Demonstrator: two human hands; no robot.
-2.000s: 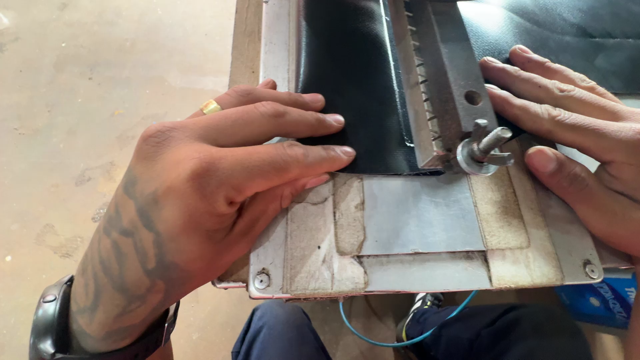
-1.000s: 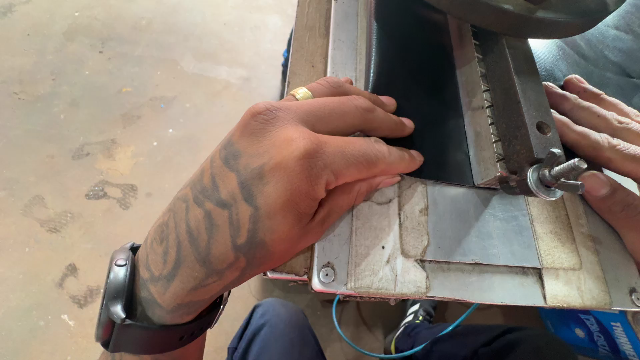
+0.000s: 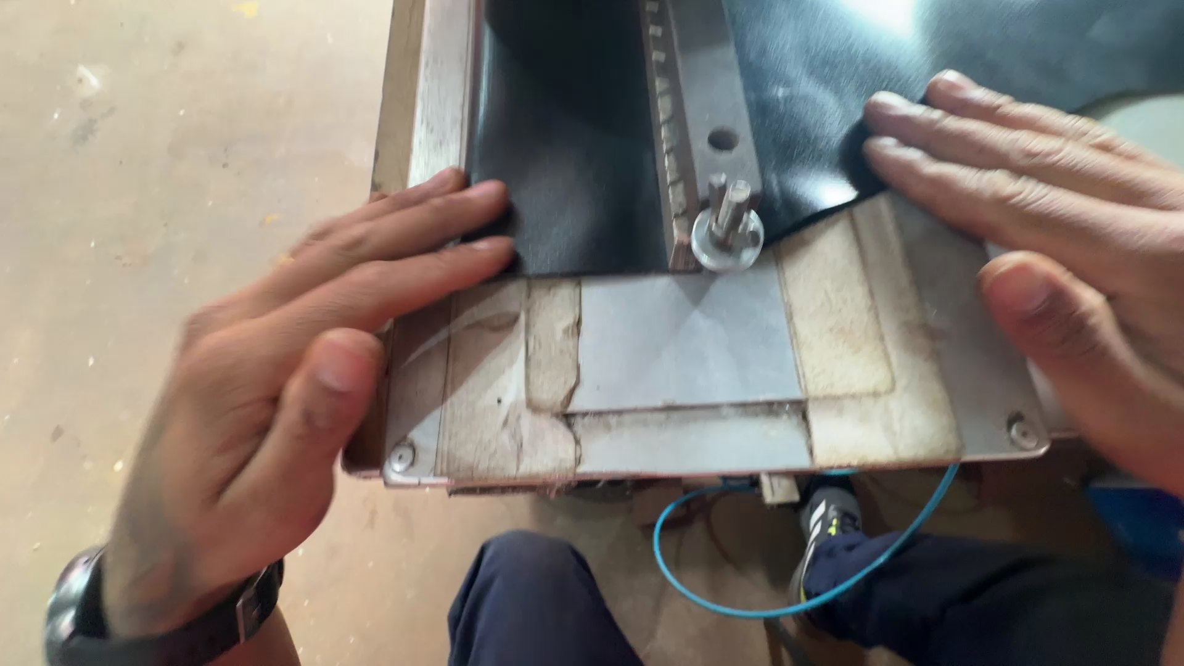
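A sheet of black leather-like material [image 3: 573, 166] lies on a metal machine table [image 3: 684, 342], passing beneath a toothed metal bar [image 3: 708, 102] with a wing bolt and washer [image 3: 729, 239] at its near end. My left hand [image 3: 305, 314] rests flat at the left edge of the sheet, its fingertips on the near left corner. To the right of the bar, my right hand [image 3: 1045, 213] has its fingertips on the sheet, fingers stretched out and thumb apart over the table. Neither hand grasps anything. The far parts of sheet and bar run out of view.
Worn tape strips [image 3: 842, 324] cover parts of the table near its front edge. Screws sit at both front corners. Below hangs a loop of blue tubing [image 3: 659, 555], close to my knees and shoe [image 3: 828, 527]. A blue object [image 3: 1138, 527] is at the lower right.
The large dark rounded part seen over the bar at the top one second ago is out of view. My left thumb now shows apart from the fingers. The view has shifted.
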